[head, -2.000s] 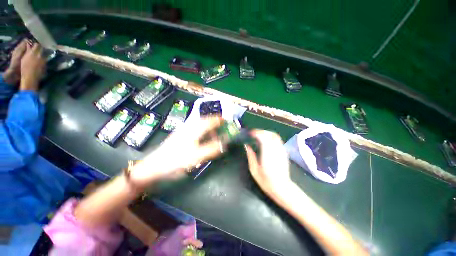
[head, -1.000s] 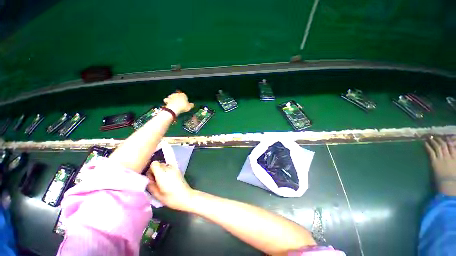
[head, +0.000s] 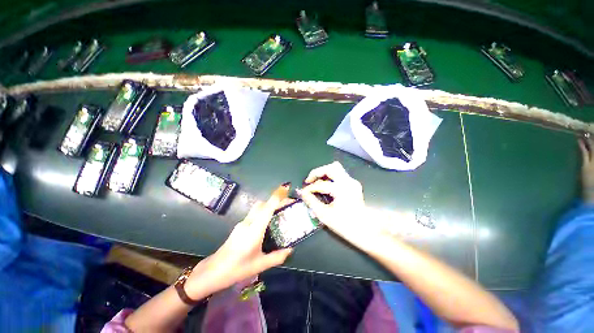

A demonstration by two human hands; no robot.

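Observation:
An open phone body (head: 293, 225) with a silver inside and black edge is in my left hand (head: 251, 234), just above the bench near its front edge. My right hand (head: 339, 201) is at the phone's upper right edge with thumb and fingers pinched together. Something small and dark shows at the fingertips, too small to name surely. A white bag (head: 187, 133) with a rolled-open mouth and dark contents stands at the left. Another such bag (head: 422, 146) stands at the right.
Several open phones (head: 128, 164) lie at the left of the bench, and one (head: 198, 185) lies apart nearer me. Beyond the ragged pale strip (head: 299, 89), phones lie spaced on the green belt (head: 345, 58). Blue sleeves of people show at both sides, a hand (head: 587, 169) at right.
My left hand has drawn back from the belt and now holds a phone body. My right hand has left the left bag and moved to the phone. The view has tilted down.

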